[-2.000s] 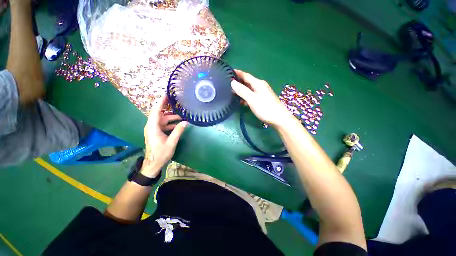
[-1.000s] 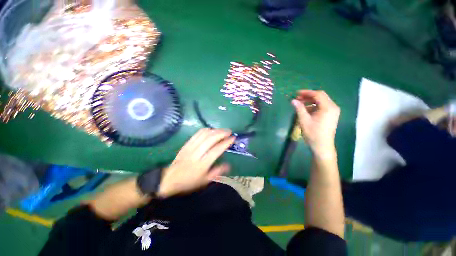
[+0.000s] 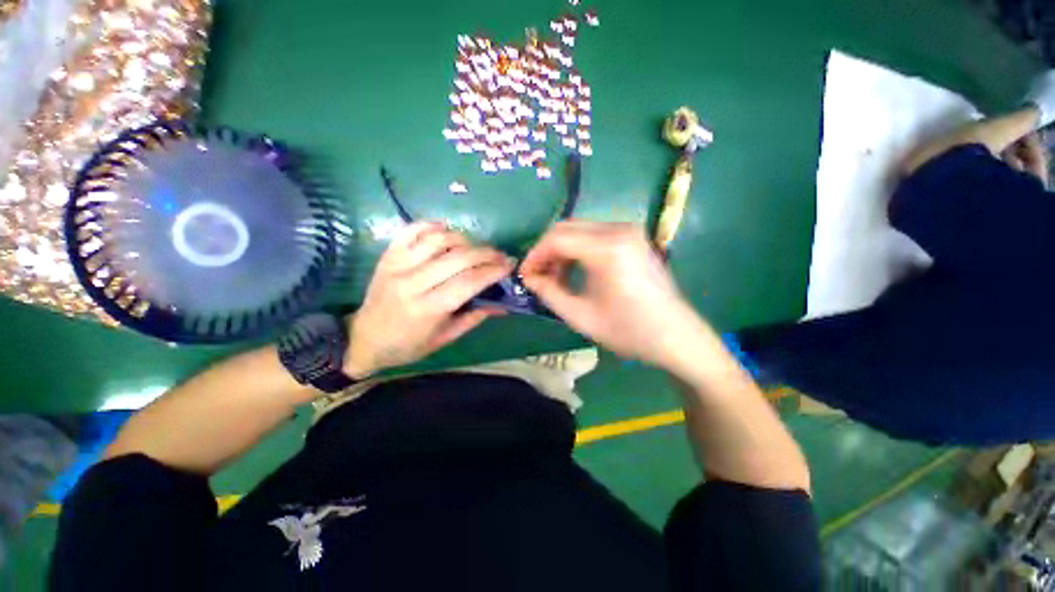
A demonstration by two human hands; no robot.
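Note:
The dark fan clip base (image 3: pixel 504 297) lies at the table's near edge, mostly covered by my hands. Its two curved bracket arms (image 3: pixel 573 187) stick out beyond my fingers, away from me. My left hand (image 3: pixel 422 289) holds the clip from the left. My right hand (image 3: pixel 607 283) has its thumb and fingertips pinched together at the clip's middle; whether a small piece is between them cannot be told. The pile of copper-coloured metal caps (image 3: pixel 509 104) lies beyond the clip. The mallet (image 3: pixel 674 197) lies right of my right hand, head pointing away.
A round fan grille (image 3: pixel 208 237) lies at left, against the clear plastic bag (image 3: pixel 104 58) of copper pieces. A white sheet (image 3: pixel 862 174) lies at right under another person's arm in a dark sleeve (image 3: pixel 983 231). The green table (image 3: pixel 740 69) lies beneath.
The fan grille was set down at left. My left hand has taken hold of the clip. My right hand moved left from beside the mallet to the clip. The view has shifted.

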